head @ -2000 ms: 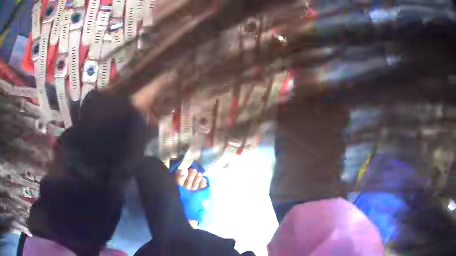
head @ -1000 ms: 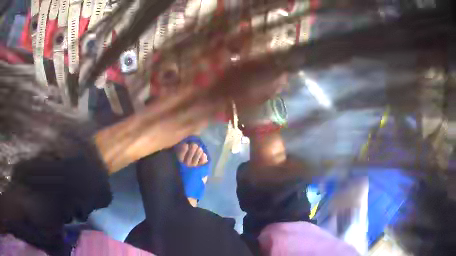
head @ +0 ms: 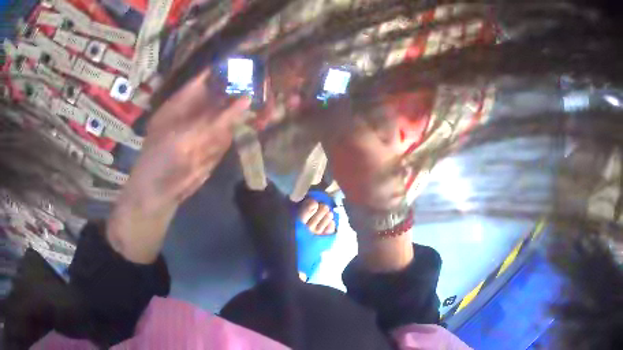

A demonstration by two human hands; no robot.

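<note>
My left hand (head: 181, 140) holds a smartwatch (head: 240, 74) with its screen lit white; its pale strap (head: 251, 156) hangs below. My right hand (head: 362, 150) holds a second smartwatch (head: 335, 82), also lit white and tilted; a pale strap (head: 311, 171) hangs below it. Blurred dark hair strands cross the view and partly hide both hands' fingers and the watches. What the screens show cannot be read.
Rows of pale-strapped watches (head: 95, 123) lie on red trays (head: 117, 94) at the left, and more, blurred, at the upper right. A blue open-toed shoe (head: 315, 247) is below. Yellow-and-black tape (head: 502, 265) and a blue edge (head: 505, 307) are at the lower right.
Both hands are now raised side by side, each with a lit watch. The right hand has moved up. The view has shifted, with more watch rows showing at the left.
</note>
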